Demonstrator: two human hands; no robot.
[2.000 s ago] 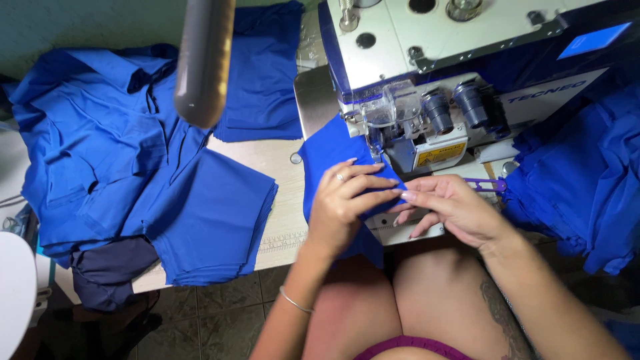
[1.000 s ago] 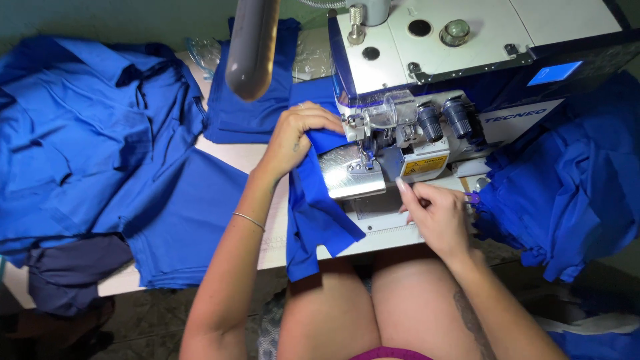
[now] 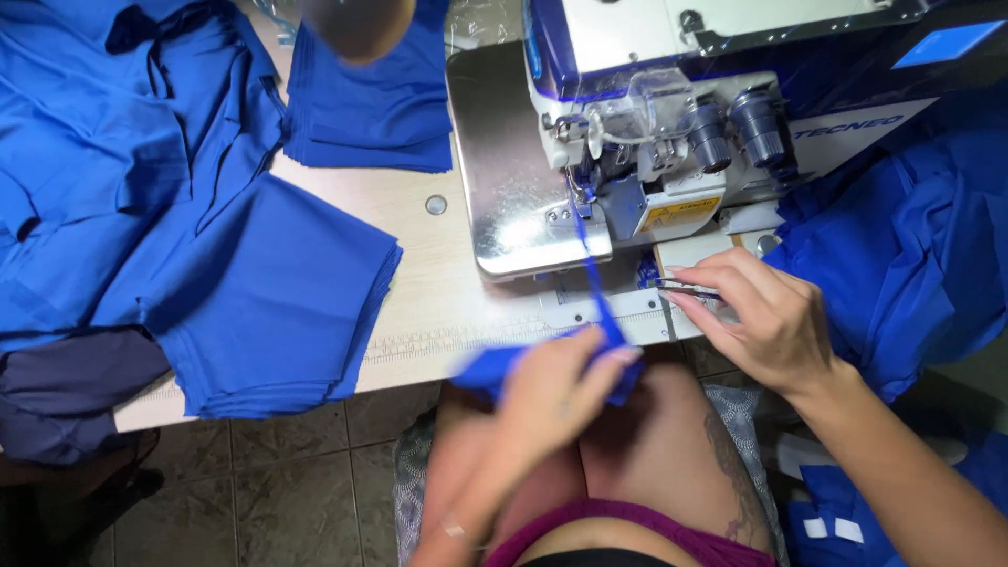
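Note:
My left hand [image 3: 551, 386], blurred, grips a piece of blue fabric [image 3: 492, 370] over my lap. From it a narrow blue strip [image 3: 592, 276] runs up to the presser foot [image 3: 581, 197] of the Tecneo overlock sewing machine [image 3: 669, 47]. My right hand [image 3: 748, 315] holds small metal tweezers [image 3: 689, 290] between thumb and fingers, tips pointing left, just below the machine's front cover. Blue thread or scraps [image 3: 648, 272] lie by the tips.
A steel plate [image 3: 512, 173] extends left of the needle. Stacked blue panels [image 3: 276, 291] and another pile [image 3: 370, 110] lie on the table's left side, beside dark fabric [image 3: 79, 386]. More blue fabric [image 3: 906, 236] is heaped at right. A dark rounded object [image 3: 358, 24] hangs at top.
My left hand has moved from the plate's left side down over my lap, with the blue fabric. The steel plate shows uncovered. The tweezers are now plainly visible in my right hand.

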